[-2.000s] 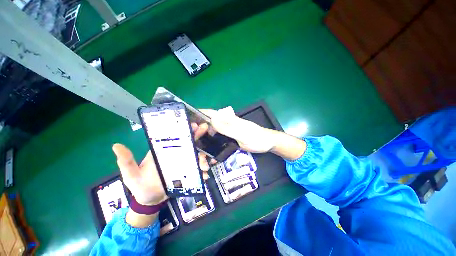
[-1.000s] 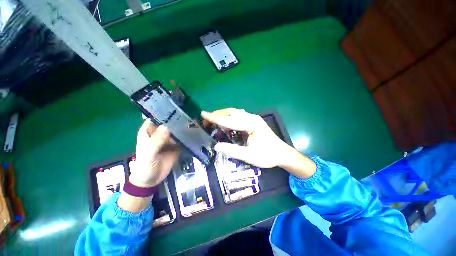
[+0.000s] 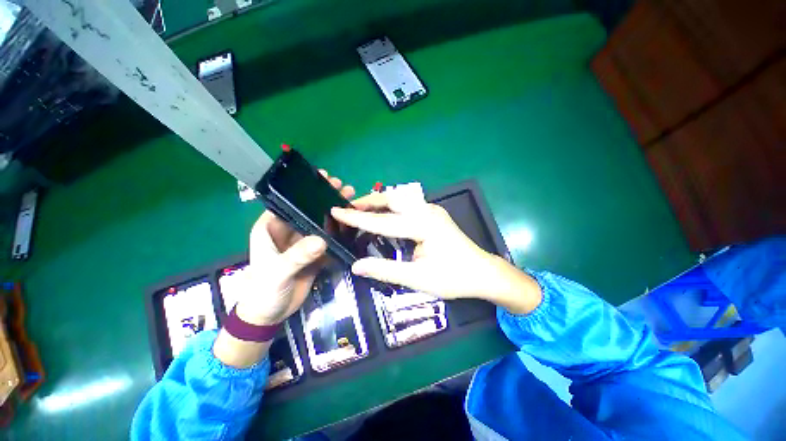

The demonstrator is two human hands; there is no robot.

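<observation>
A screen (image 3: 308, 191), glossy black side up with a red pull tab at its far corner, lies against a dark-edged phone middle frame (image 3: 297, 220). My left hand (image 3: 280, 267), with a dark red wristband, holds the pair from below and the side, thumb on the near edge. My right hand (image 3: 431, 245) touches the screen's face and its near end with the fingers. Whether the two parts are fully joined cannot be told. Below the hands, a black tray (image 3: 472, 220) holds several pale-backed screens (image 3: 332, 332) in its slots.
Middle frames lie on the green bench (image 3: 517, 129) at the back (image 3: 392, 71), behind the metal post (image 3: 164, 86) and at far left (image 3: 25, 224). Black wrapped stock is upper left, an orange fixture (image 3: 13, 353) lower left, brown boxes (image 3: 698, 112) right. A blue sleeve shows lower right.
The middle frame has tilted from showing its pale inside to edge-on. The glossy screen now lies against it, and my right hand has moved onto the screen.
</observation>
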